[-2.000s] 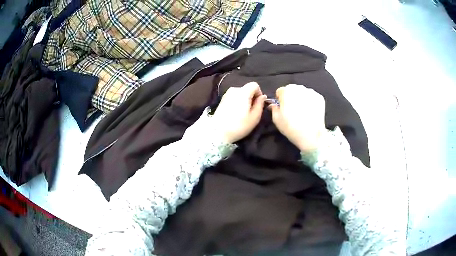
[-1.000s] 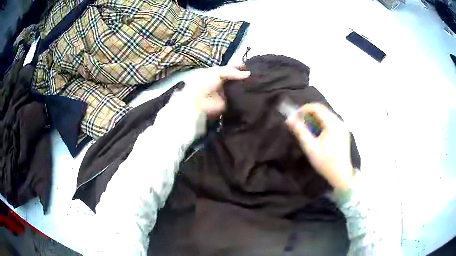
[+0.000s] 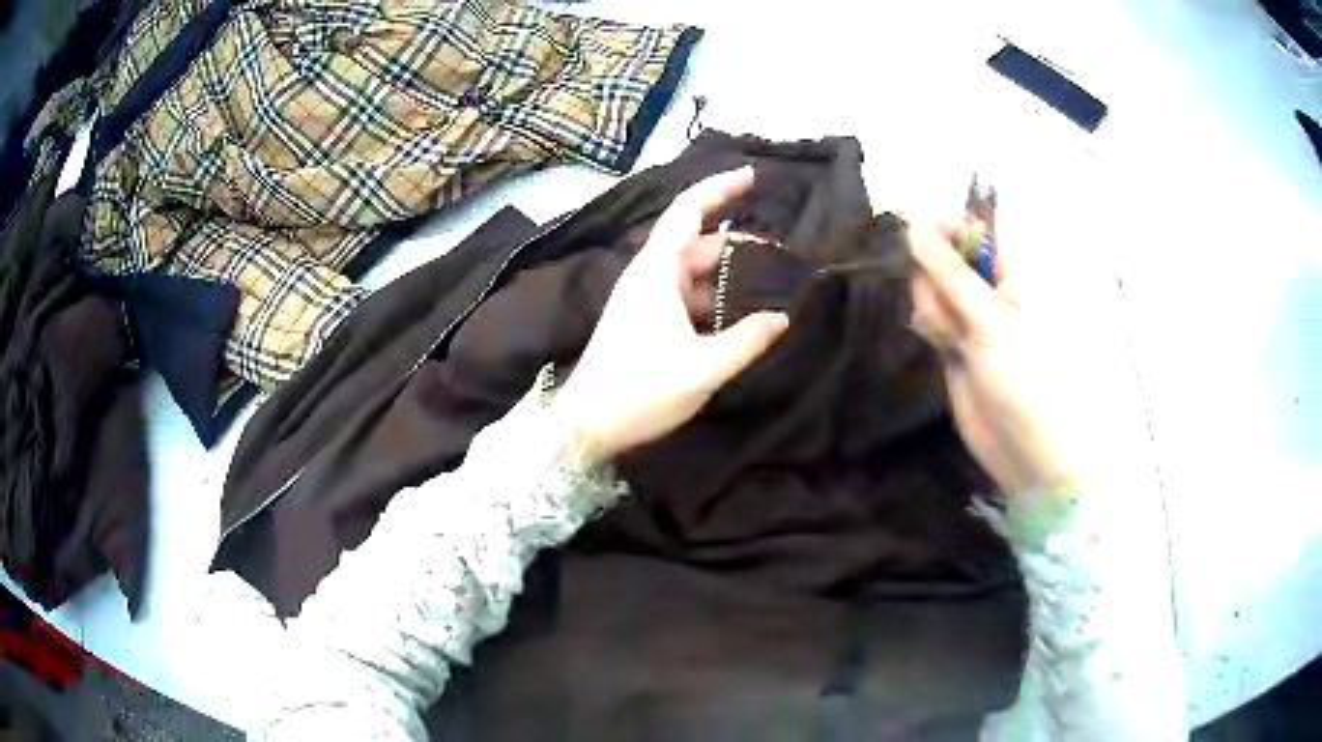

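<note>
A dark brown jacket point(image 3: 812, 507) lies spread in front of me, bunched near its collar. My left hand point(image 3: 674, 326) is at the upper part of the jacket, thumb and fingers around the front edge, where a short run of pale zipper teeth point(image 3: 724, 287) shows. My right hand point(image 3: 979, 312) pinches the jacket cloth near the collar at the right. It also holds small thread snips point(image 3: 983, 229), blades pointing up, with blue and yellow touches. Another pale zipper line point(image 3: 467, 307) runs along the jacket's left part.
A beige plaid garment with dark navy edges point(image 3: 377, 123) lies at the upper left. A dark brown garment point(image 3: 73, 420) lies at the far left. A flat black rectangle point(image 3: 1047, 86) lies on the white table point(image 3: 1232, 363). Something red point(image 3: 36, 645) is at the lower left.
Both hands worked close together, then parted. My left hand now holds the front edge, and my right hand has moved up and taken cloth near the collar, with the snips still in it.
</note>
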